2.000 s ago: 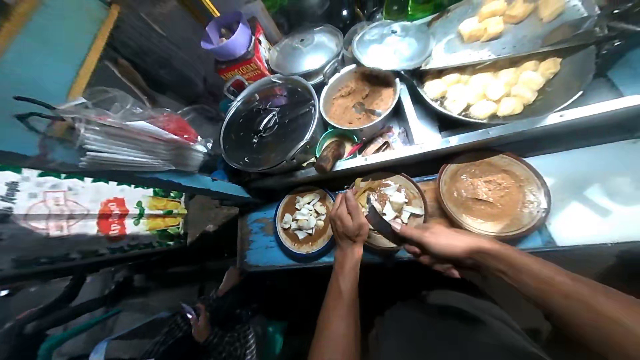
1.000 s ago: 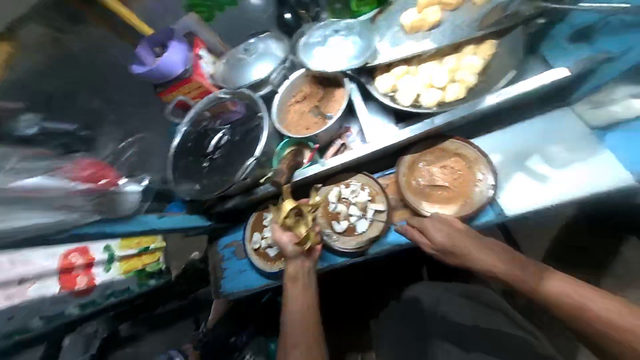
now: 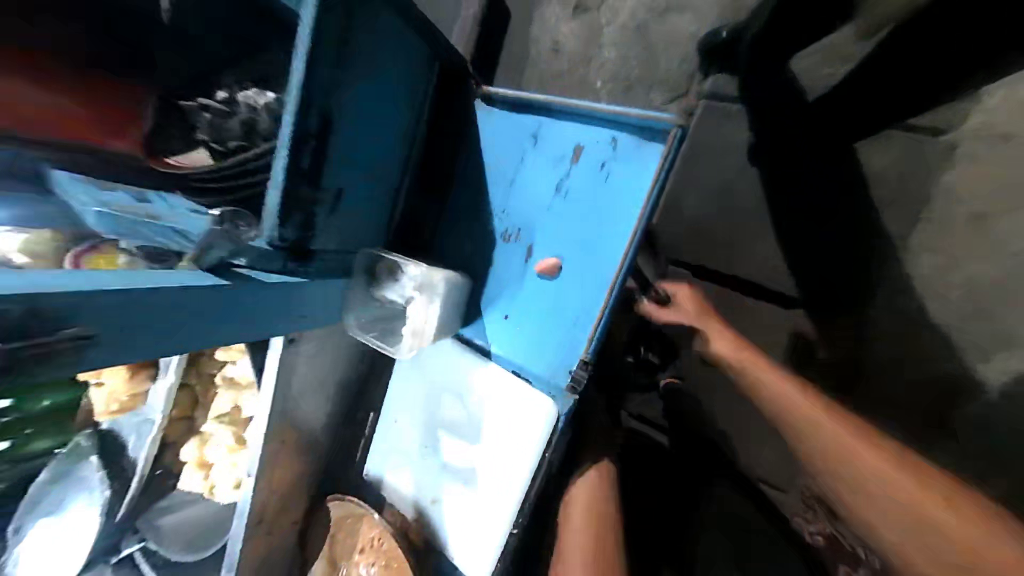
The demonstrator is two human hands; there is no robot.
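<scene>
My right hand (image 3: 680,308) reaches down beside the outer edge of a blue painted cart, its fingers at a dark, handle-like thing (image 3: 652,290); whether they close on it is unclear. Only my left forearm (image 3: 590,520) shows well, lower and nearer the cart; the hand is lost in deep shadow among dark things. Left of my hands lies a white board or lid (image 3: 464,448). A clear plastic container (image 3: 408,304) with something white inside stands past its far end. At the bottom, a plate with brown sauce (image 3: 364,540) is partly in view.
A blue, rimmed tray-like panel (image 3: 576,200) with a hole extends beyond the white board. Pale fried pieces (image 3: 220,432) and a metal lid (image 3: 60,512) are at the left. A person's dark-clothed legs (image 3: 808,160) are at the upper right, on concrete ground.
The view has swung far to the right. My right hand has left the plates for the cart's outer side. The peels seen in my left hand a second ago are out of sight.
</scene>
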